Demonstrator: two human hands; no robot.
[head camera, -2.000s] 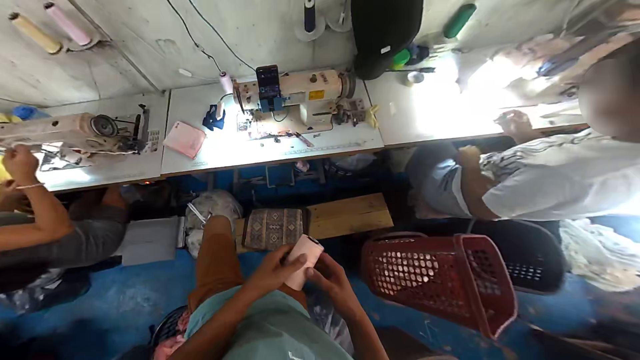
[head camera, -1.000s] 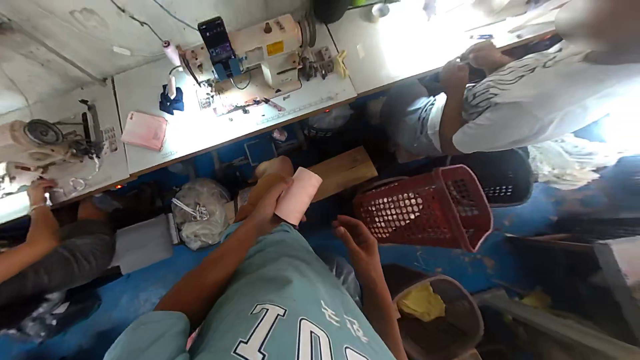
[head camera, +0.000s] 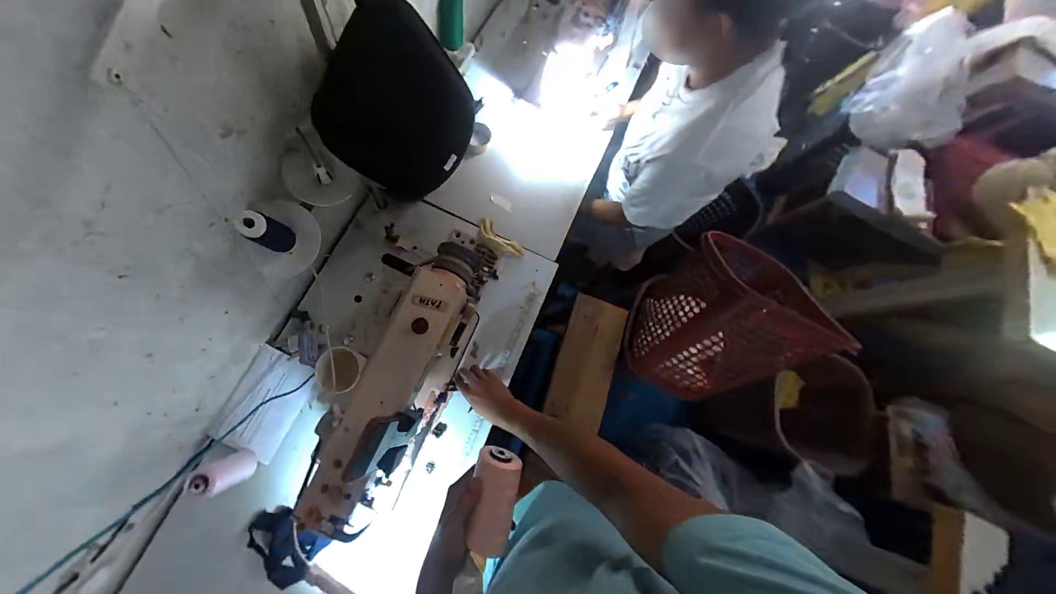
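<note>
A cone of pale pink thread (head camera: 495, 502) is held in my left hand (head camera: 459, 513) at the bottom centre, close to my body. My right hand (head camera: 488, 394) reaches onto the front of the sewing machine table (head camera: 516, 289); its fingertips are beside the industrial sewing machine (head camera: 396, 371), and whether they grip anything is unclear. Behind the machine lies another pink thread cone (head camera: 223, 473). A dark blue thread cone (head camera: 268, 231) sits on a round holder by the wall. Yellow cloth (head camera: 498, 238) rests near the machine's handwheel.
A person in a white shirt (head camera: 701, 132) sits at the adjoining table. A red plastic basket (head camera: 726, 322) and a wooden board (head camera: 586, 363) are right of the table. A black padded object (head camera: 396, 99) stands at the back. A cup (head camera: 339, 369) is behind the machine.
The view has turned and come closer to the machine. My right hand has moved from near my body to the table by the machine. The pink cone is still in my left hand.
</note>
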